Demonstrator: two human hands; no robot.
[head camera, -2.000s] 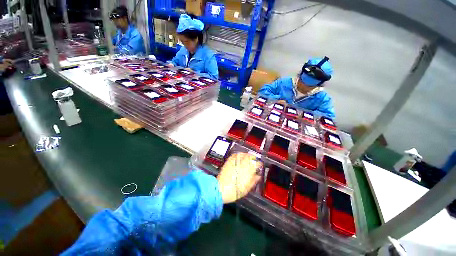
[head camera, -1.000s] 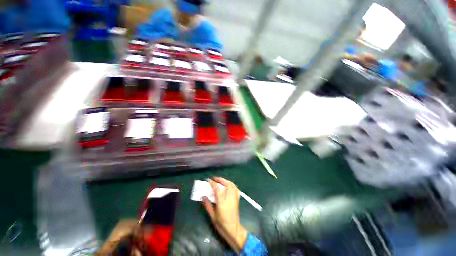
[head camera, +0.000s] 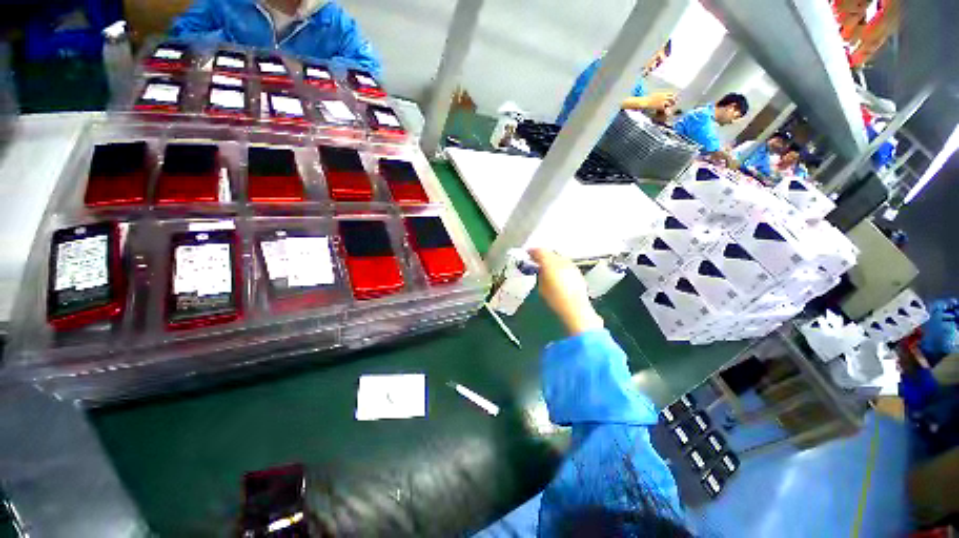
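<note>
My right hand (head camera: 559, 286) is stretched forward beside the metal post, its fingertips at the top of a small white bottle (head camera: 513, 290). I cannot tell whether the fingers hold anything. A red-and-black phone (head camera: 276, 498) shows dark at the bottom edge, partly cut off. My left hand cannot be made out. A flat white card (head camera: 391, 396) lies on the green mat, with a pale pen-like tool (head camera: 476, 398) to its right.
Stacked clear trays (head camera: 242, 215) of phones fill the left; one front pocket holds a white slip (head camera: 298, 262). A thin pale stick (head camera: 504, 327) lies near the tray corner. A grey post (head camera: 589, 137) slants beyond. White boxes (head camera: 736, 257) stand at right. People in blue smocks are behind.
The view has swung right. My right hand has left the white card on the mat and moved forward to the bottle. The phone is lower in view, and my left hand no longer shows.
</note>
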